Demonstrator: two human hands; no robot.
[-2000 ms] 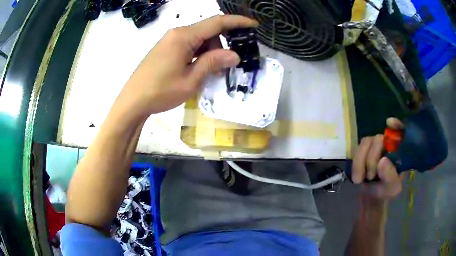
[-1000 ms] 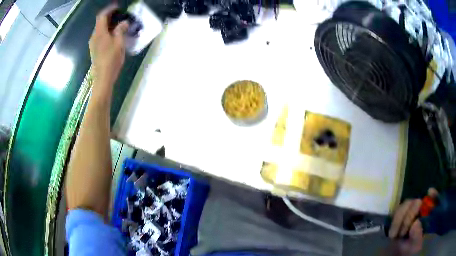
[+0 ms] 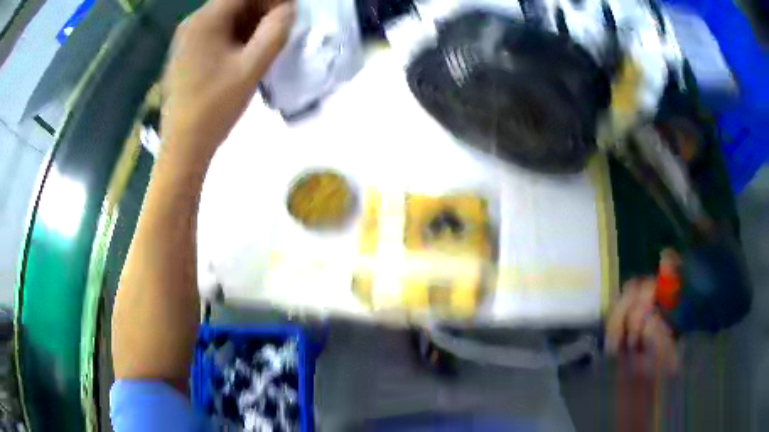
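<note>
My left hand [image 3: 223, 59] is at the upper left, its fingertips cut off by the top edge. It grips the left edge of a white plug housing [image 3: 316, 63], blurred and tilted above the board. My right hand [image 3: 642, 325] is at the lower right, around the dark blue soldering gun [image 3: 717, 287], by its orange trigger. The gun's metal barrel points up and left. The yellow holding fixture [image 3: 447, 221] is bare, its dark central holes showing, with pale tape across its lower part.
A round tin of amber grains [image 3: 322, 200] stands left of the fixture. The black fan [image 3: 510, 93] is at the back, with white housings [image 3: 628, 34] beyond. A blue crate of parts [image 3: 253, 380] is beside my lap. A white cable [image 3: 497, 350] crosses my lap. The green-edged line [image 3: 55, 245] runs along the left.
The view has shifted. The joined unit has left my left hand, which is now at a white housing nearer the board. The fixture, earlier under a housing, is uncovered. My right hand keeps the gun.
</note>
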